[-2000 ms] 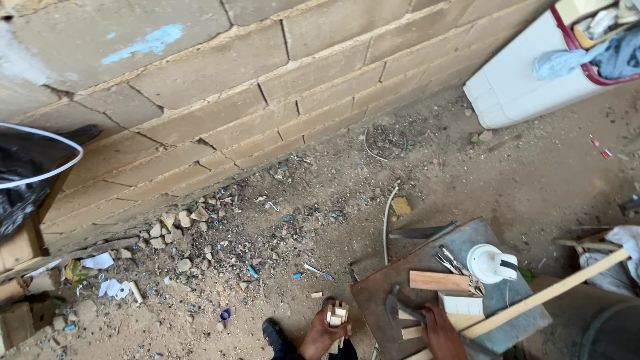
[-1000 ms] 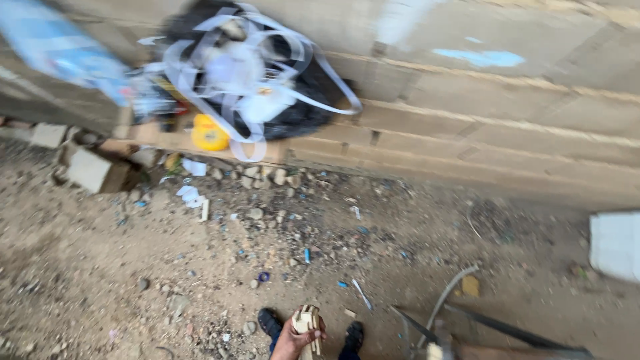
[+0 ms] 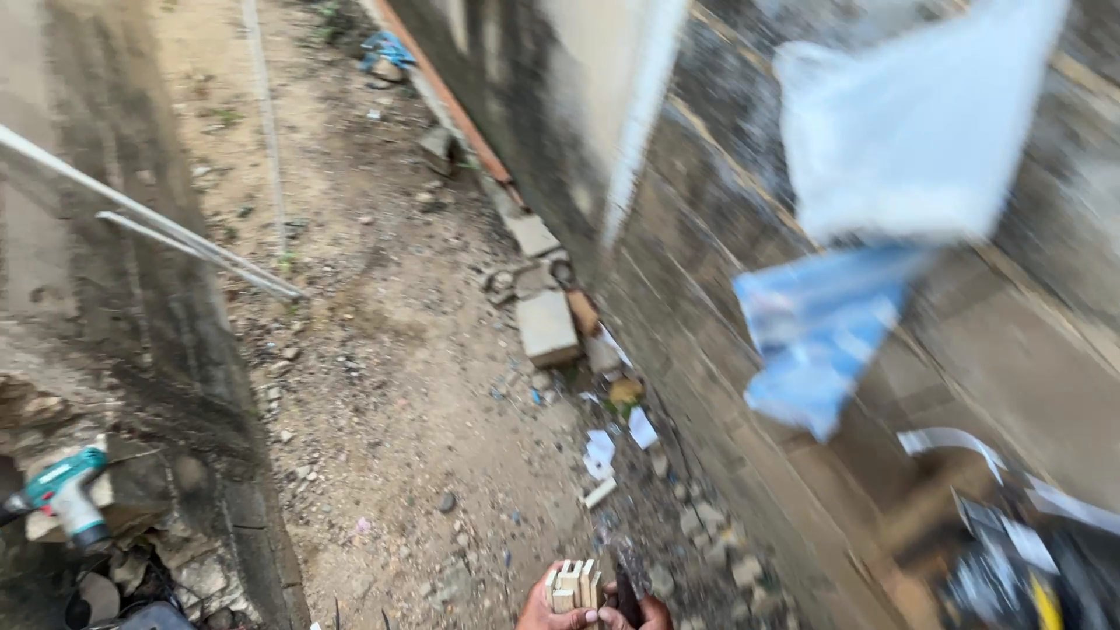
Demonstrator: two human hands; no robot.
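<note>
At the bottom centre, my left hand (image 3: pixel 544 608) holds a bundle of small pale wooden pieces (image 3: pixel 573 588), stacked side by side with their ends up. Close against it on the right is my right hand (image 3: pixel 646 612), its thumb touching the bundle's lower side. A dark, narrow tool (image 3: pixel 626 591), blurred, stands up from the right hand; it looks like the hammer from the earlier view, but its kind is not plain here. The lower parts of both hands are cut off by the frame edge.
A teal and grey cordless drill (image 3: pixel 68 494) lies on broken masonry at the left. Concrete blocks (image 3: pixel 548 328), paper scraps (image 3: pixel 600 453) and stones line the right wall. White and blue plastic bags (image 3: pixel 814 332) hang at the right. White poles (image 3: pixel 201 245) lean at the left.
The view has swung far left, away from the work table. My right hand, on a tool at the table two seconds ago, is now beside my left hand, which still holds the wooden pieces.
</note>
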